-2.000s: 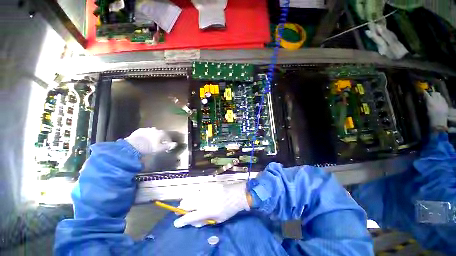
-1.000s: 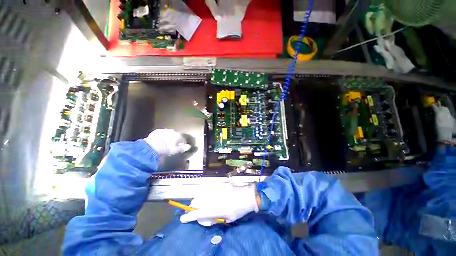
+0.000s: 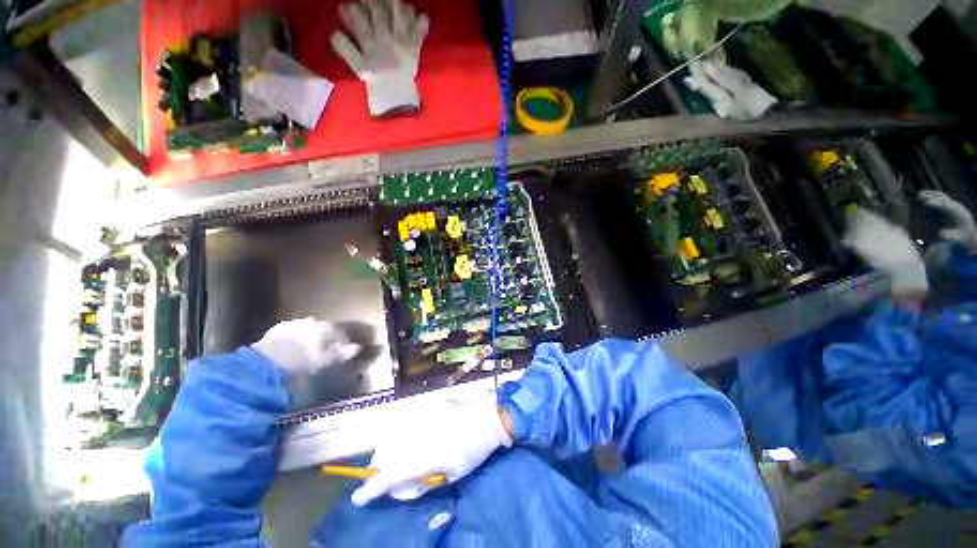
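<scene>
A green circuit board (image 3: 471,268) lies in a black carrier (image 3: 423,369) in front of me, with yellow block capacitors (image 3: 418,225) near its far left corner. My right hand (image 3: 434,444), in a white glove, is below the near rail and holds a thin yellow stick tool (image 3: 349,471) pointing left. My left hand (image 3: 305,348), also gloved, is over the shiny flat plate (image 3: 289,268) left of the board. Its fingers look curled, and I cannot tell if they hold anything. Neither hand touches the board.
More boards lie at the bright left end (image 3: 113,332) and to the right (image 3: 702,219). A coiled blue cord (image 3: 501,128) crosses the middle board. A sample board and spare glove (image 3: 384,54) lie on the red mat (image 3: 321,134), beside a yellow ring (image 3: 544,109). Another person's gloved hands (image 3: 889,252) are at right.
The view has shifted and turned, so the line now slants up to the right. My hands keep nearly the same pose. The other person's hands at right have come further into view.
</scene>
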